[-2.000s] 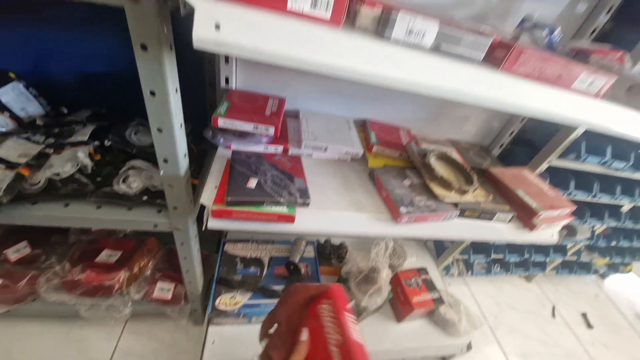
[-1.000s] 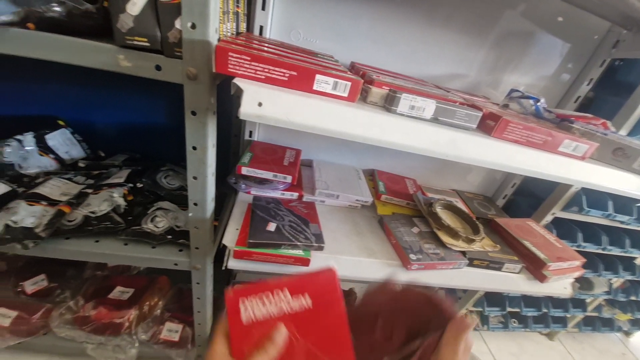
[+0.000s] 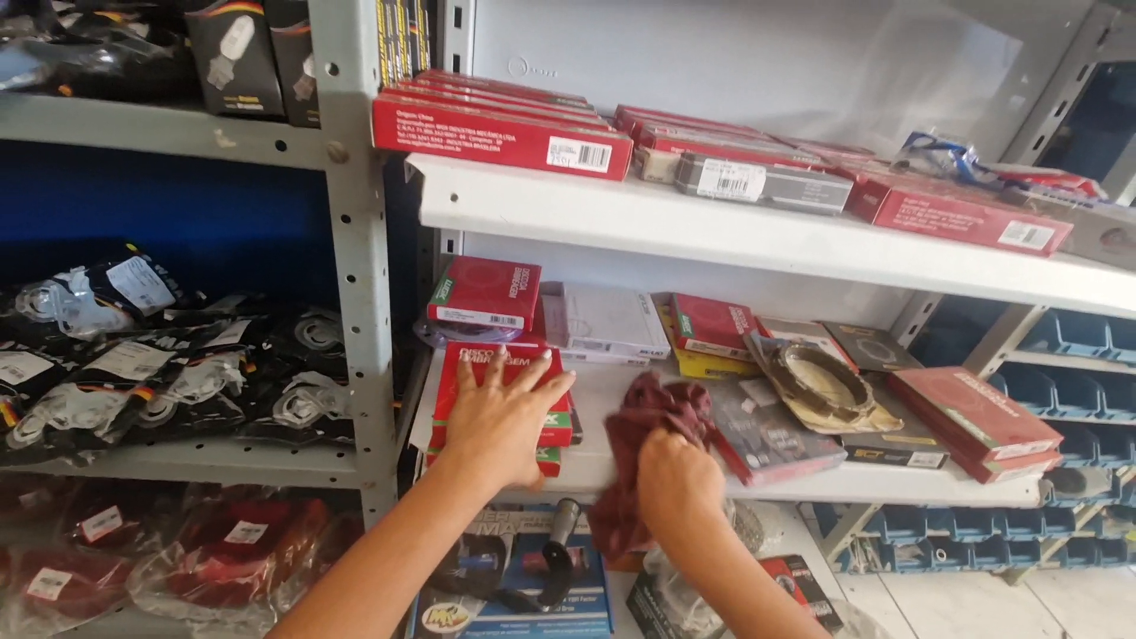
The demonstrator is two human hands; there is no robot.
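Note:
My left hand lies with spread fingers on a red clutch disc box, which rests on a stack at the left end of the middle white shelf. In my right hand is a bunched maroon cloth, held just over the shelf's front edge. Behind the left hand are another red and green box and a white box. Right of the cloth lie a dark flat box and a ring-shaped part on brown packaging.
An upper white shelf carries rows of red boxes. A grey metal upright stands at left beside bagged parts. Below are a blue box and plastic-wrapped parts. Blue bins line the right side.
The red box held up in my left hand a second ago now lies on the shelf stack under that hand. The cloth in my right hand has moved to the shelf edge.

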